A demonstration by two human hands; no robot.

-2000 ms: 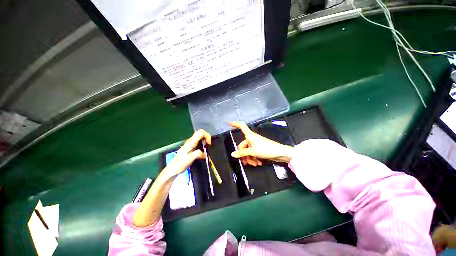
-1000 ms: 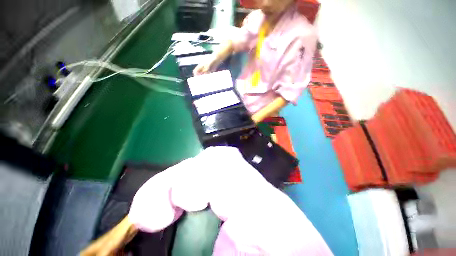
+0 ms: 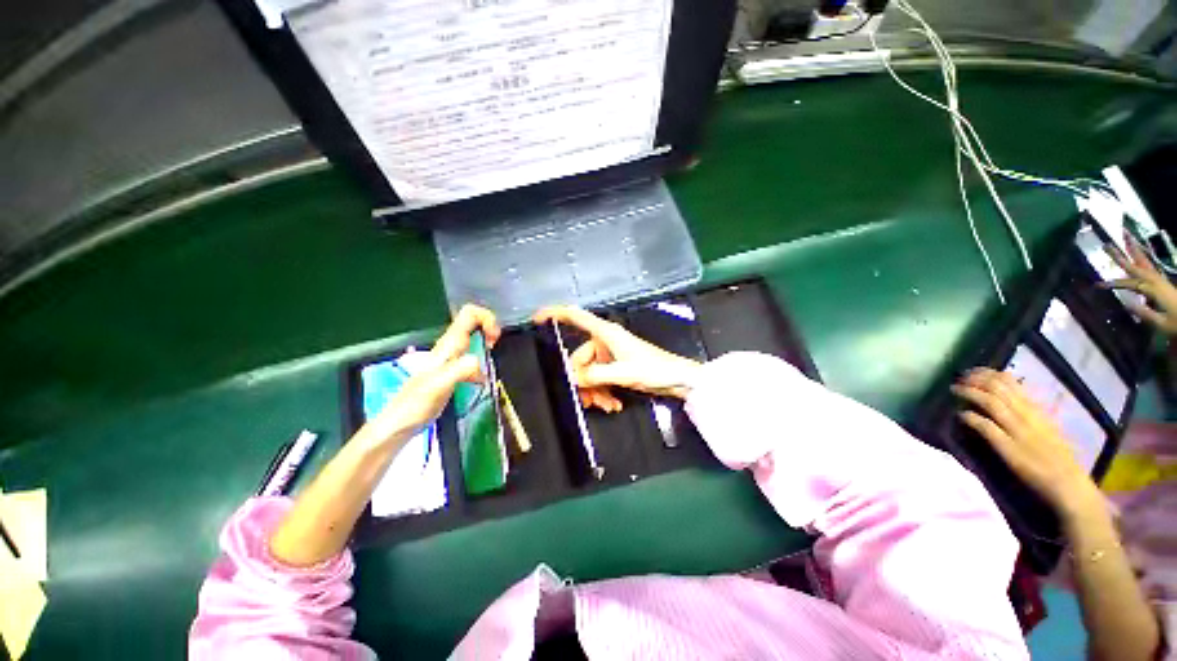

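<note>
The black phone tray (image 3: 723,323) lies on the green bench, its right end pocket empty. My left hand (image 3: 445,368) grips the top of a tilted smartphone with a green screen (image 3: 483,433). My right hand (image 3: 613,362) holds another smartphone (image 3: 577,407) by its upper end, nearly on edge, its screen dark. A yellow strip (image 3: 515,416) shows between them. A phone with a blue and white screen (image 3: 405,446) lies in the left pocket. A dark phone (image 3: 663,338) lies right of my right hand, partly hidden by it.
Behind the tray are a clear plastic sheet (image 3: 568,252) and a printed sheet (image 3: 497,97) on a black-framed board. Pens (image 3: 288,465) and yellow paper (image 3: 23,594) lie left. White cables (image 3: 962,142) lie back right. Another person's hands (image 3: 1026,433) are at a second tray (image 3: 981,413).
One second ago the view faced right, toward the other person; now it faces my tray again. Compared with two seconds ago, the left-hand phone is turned so its green screen shows.
</note>
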